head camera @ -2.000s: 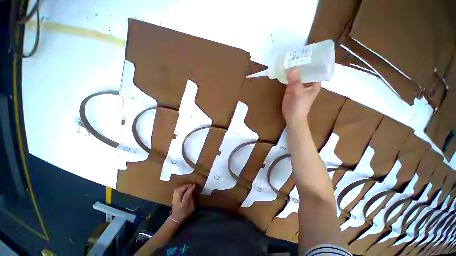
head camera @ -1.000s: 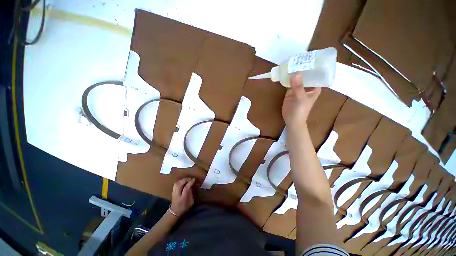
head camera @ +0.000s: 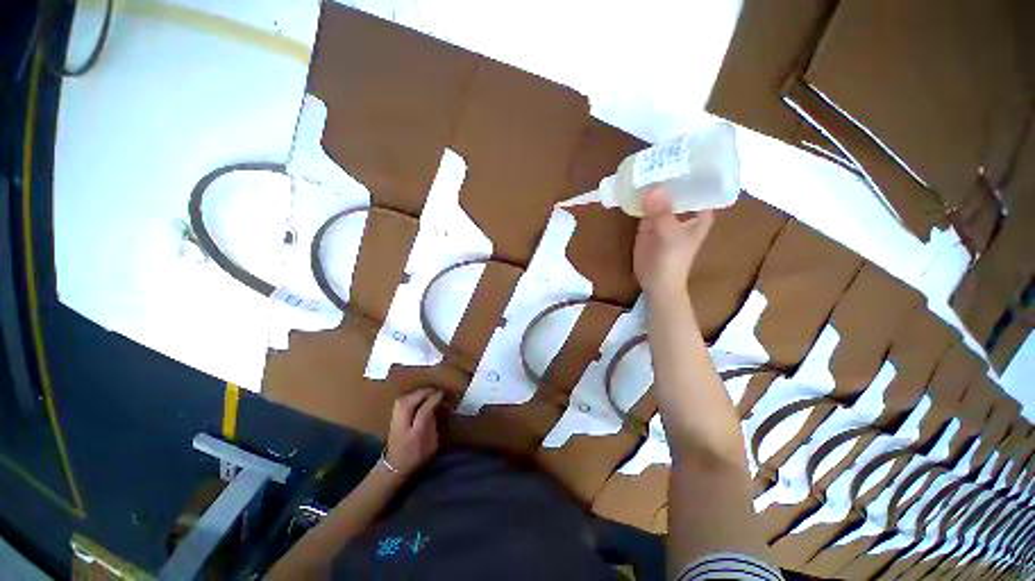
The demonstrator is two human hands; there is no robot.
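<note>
My right hand holds the translucent white glue bottle nearly level, its label showing. The nozzle points left, its tip at the top end of a white reinforcement piece. Brown bag panels overlap in a long row, each with a white stepped piece along its edge. Dark-brown curved handles arch from the white pieces. My left hand rests with curled fingers on the panels' near edge; whether it holds anything is hidden.
Stacked brown panels with pale edges lie at the far right of the white table. A yellow tape strip crosses the table at upper left. A strap loop hangs at the top left corner. A grey metal frame stands below the near edge.
The bottle nozzle has moved from the brown panel beyond the white piece down to that piece's top end. My left hand stays at the near edge. The whole view has shifted slightly.
</note>
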